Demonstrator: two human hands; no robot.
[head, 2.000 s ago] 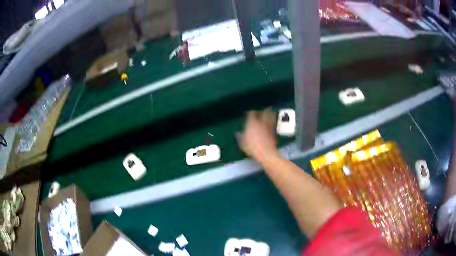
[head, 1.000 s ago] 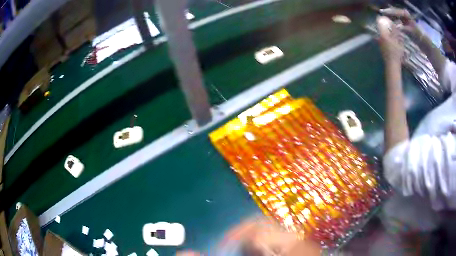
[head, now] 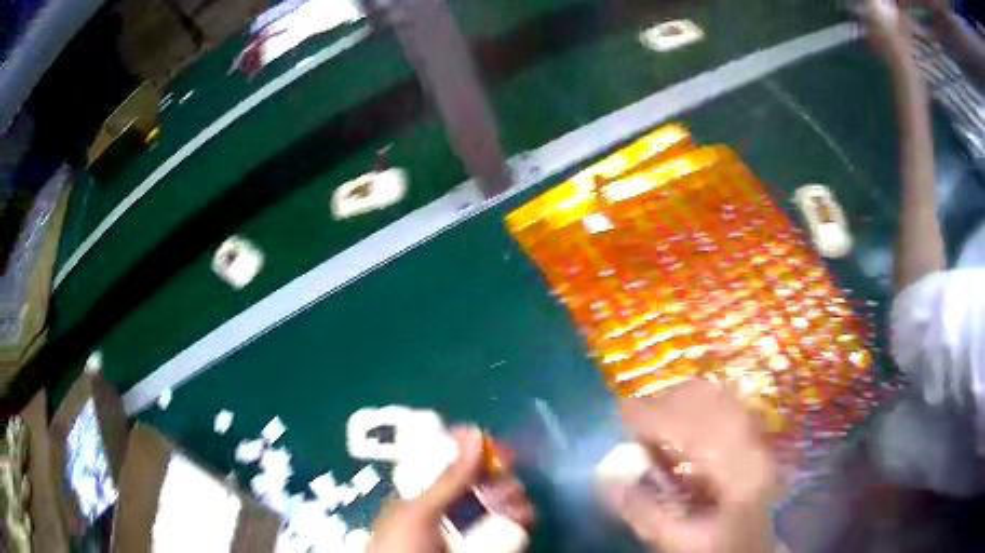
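My left hand (head: 416, 527) is at the lower middle, its fingers closed around a cream-white housing (head: 499, 536) with a dark square. A small orange bit shows at its fingertips. My right hand (head: 707, 459) is blurred, in front of the orange sheet's lower edge; a rounded cream-white part (head: 624, 467) shows at its fingers, with dark red specks in the grip. Another housing (head: 373, 432) lies on the green bench beside my left hand. The orange sheet of wired components (head: 691, 259) lies right of centre. Loose white pads (head: 275, 470) are heaped at lower left.
Two open cartons (head: 135, 464) stand at lower left. A grey upright (head: 459, 97) rises from the pale rail (head: 313, 286). Housings (head: 369, 192) lie beyond the rail, and one (head: 823, 219) lies right of the sheet. Another person's arm (head: 916, 162) is at the right.
The housing by the upright two seconds ago is gone from there. My right hand has come back from beyond the rail, and my left hand now shows, holding a housing. The view has shifted.
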